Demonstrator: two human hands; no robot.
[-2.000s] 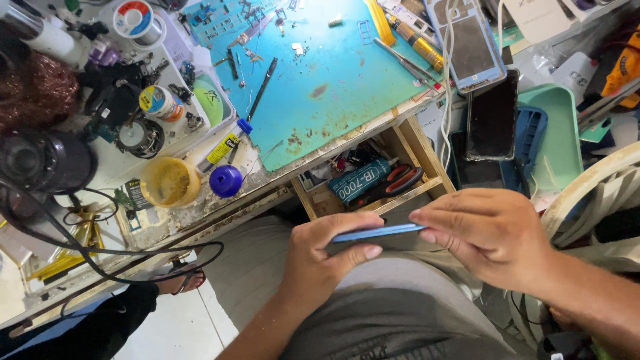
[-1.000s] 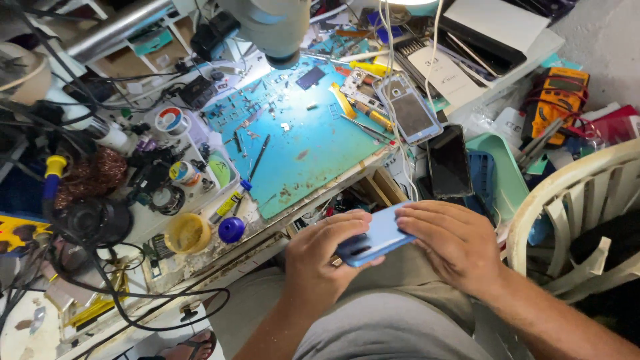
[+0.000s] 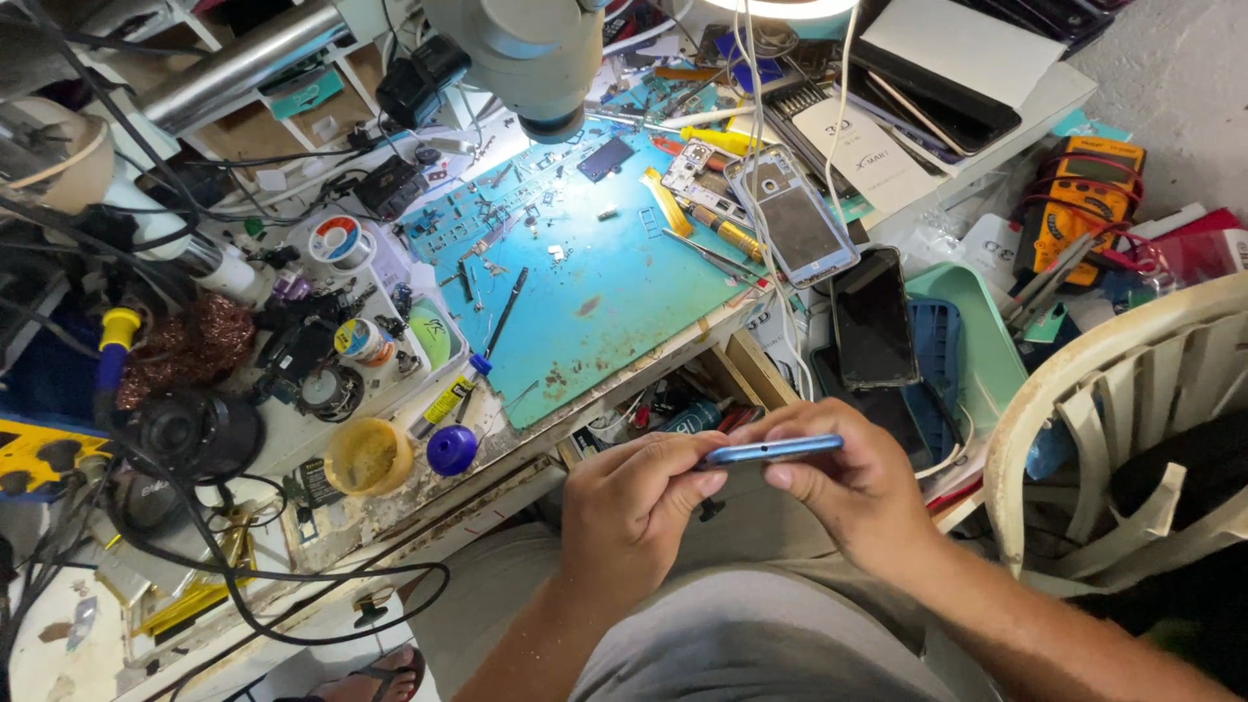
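Note:
A blue smartphone [image 3: 775,449] is held edge-on over my lap, in front of the bench, with its narrow side turned up to the camera. My left hand [image 3: 634,512] pinches one end between thumb and fingers. The other end is gripped by my right hand [image 3: 846,487], thumb on the near side and fingers behind. Its screen and back face are hardly visible. Beyond the hands, a teal work mat [image 3: 585,322] bears small parts, a black pen-like tool [image 3: 507,312] and tweezers [image 3: 717,255]. A phone frame [image 3: 799,219] lies at the mat's right edge.
A microscope head [image 3: 531,58] hangs over the mat. Left are a solder spool [image 3: 341,242], a yellowish cup [image 3: 368,456] and looped black cables. An open drawer [image 3: 746,375] is just past the hands. Right are a dark phone [image 3: 874,317], a green bin [image 3: 975,331], an orange multimeter [image 3: 1082,210] and a plastic chair [image 3: 1014,439].
Both hands keep hold of the phone. It has tilted from showing a broad face one second ago to edge-on now. The view takes in more of the bench than two seconds ago.

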